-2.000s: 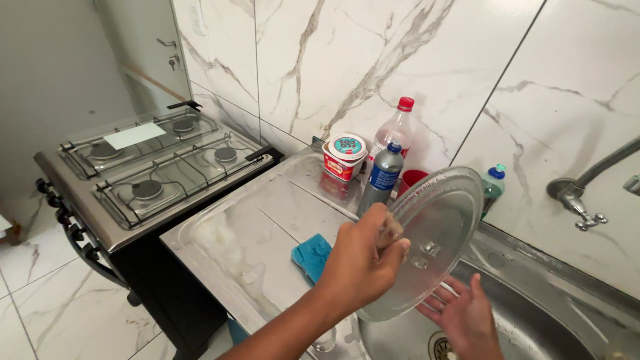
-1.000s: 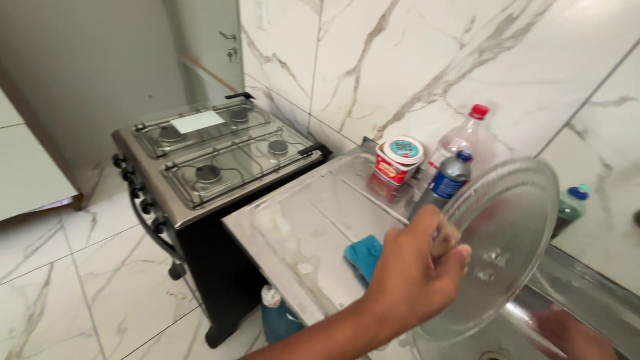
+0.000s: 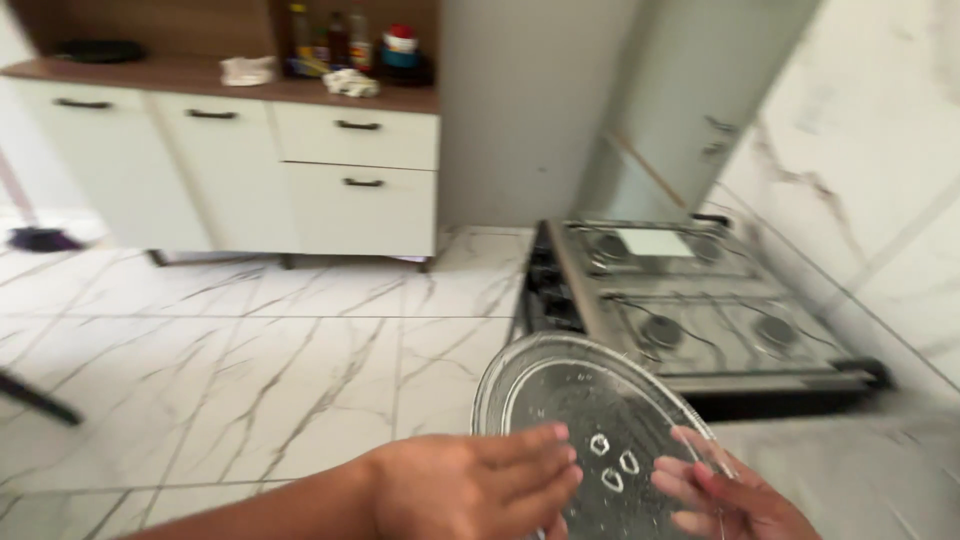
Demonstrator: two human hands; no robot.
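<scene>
A round clear glass plate (image 3: 585, 405), wet with drops, is tilted at the lower middle of the head view. My right hand (image 3: 739, 487) grips its right rim, with fingers seen through the glass. In front of the plate's left part is my left hand (image 3: 480, 480), fingers stretched together and the thumb low near the rim; whether it grips the glass cannot be told. The plate's bottom edge is cut off by the frame.
A gas stove (image 3: 697, 330) stands beyond the plate, beside the metal counter (image 3: 847, 465). Across the tiled floor is a white cabinet (image 3: 360, 142) with bottles (image 3: 337, 45) on it. A broom (image 3: 45, 238) is at far left.
The view has swung far left, from the sink to the stove and cabinet. The right hand, earlier apart from the glass plate over the sink, is now on its rim.
</scene>
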